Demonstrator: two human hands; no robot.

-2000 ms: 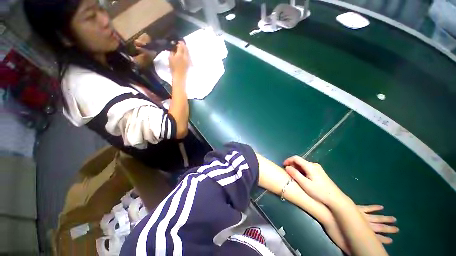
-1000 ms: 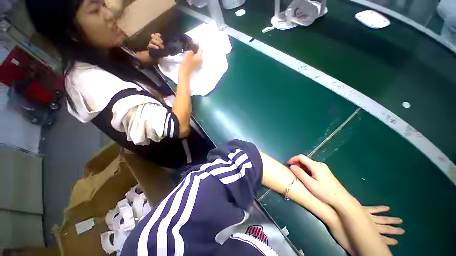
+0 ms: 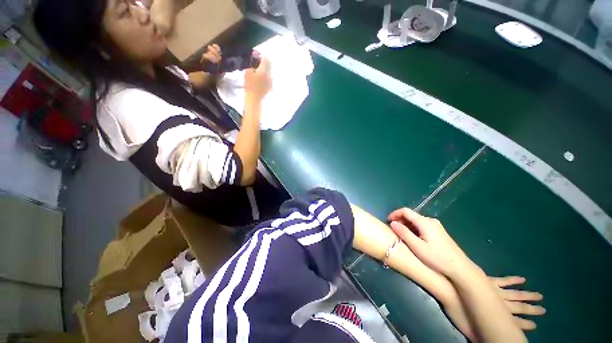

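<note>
My left hand (image 3: pixel 520 301) lies on the green bench top (image 3: pixel 376 127) at the lower right, empty, fingers spread. Its wrist is hidden under my right forearm. My right hand (image 3: pixel 423 231) rests on my left forearm beside the bracelet (image 3: pixel 390 252), empty, fingers loosely bent and thumb apart. Neither hand touches a part. Beyond the pale rail (image 3: pixel 429 104), a white rounded part with legs (image 3: pixel 421 25), a flat white oval cover (image 3: pixel 518 34) and a small white round piece (image 3: pixel 569 156) lie on the green belt.
A person (image 3: pixel 194 151) sits at the left, holding a dark item (image 3: pixel 235 63) over a crumpled white sheet (image 3: pixel 285 87). An open carton (image 3: pixel 124 258) of white plastic pieces (image 3: pixel 168 295) stands at the lower left. Another carton (image 3: pixel 205 27) is behind the person.
The white parts on the belt have shifted right. The neighbour's hands and dark item have moved slightly. My hands have stayed almost still.
</note>
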